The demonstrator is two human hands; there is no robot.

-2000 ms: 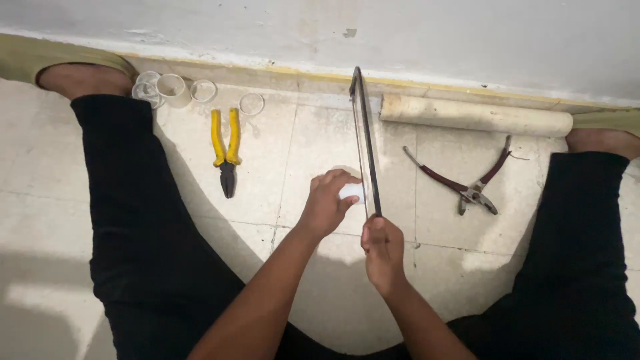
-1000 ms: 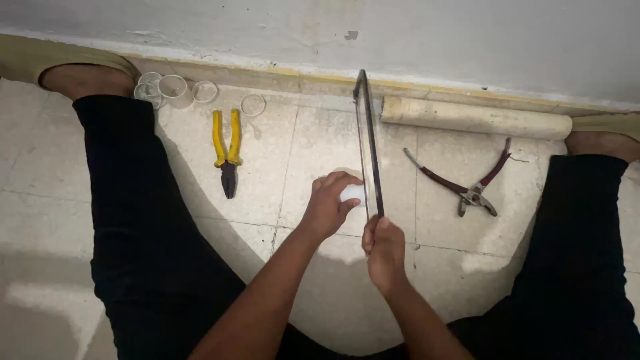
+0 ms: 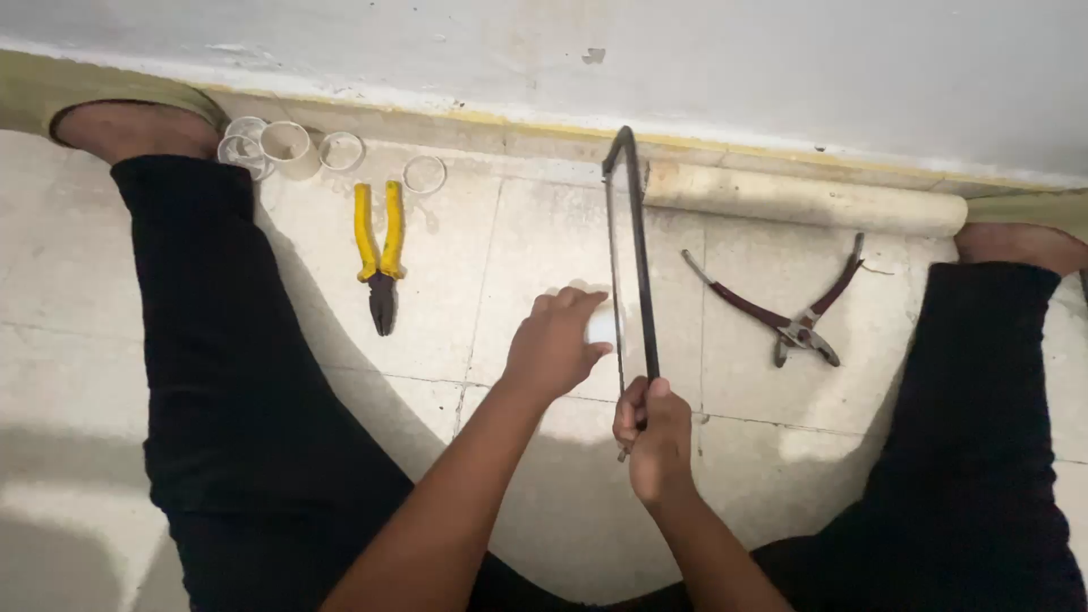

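Note:
My left hand [image 3: 557, 344] grips a short white plastic pipe piece [image 3: 602, 326] against the floor, thumb and fingers on either side of it. In my right hand [image 3: 654, 438] is the handle of a hacksaw [image 3: 642, 263]. The saw's frame points away toward the wall, and its thin blade runs by the right end of the white piece, close to my left fingertips. Whether the blade touches the piece, I cannot tell. Combination pliers with yellow grips [image 3: 380, 255] lie left of my hands. Slip-joint pliers with dark red handles [image 3: 795, 323] lie spread apart on the right.
A long off-white pipe [image 3: 803, 200] lies along the foot of the wall [image 3: 765, 76]. Several cut plastic rings, among them one lone ring [image 3: 423, 174], rest near the wall at the left. My legs in black trousers [image 3: 229, 357] flank the tiled floor [image 3: 544, 476].

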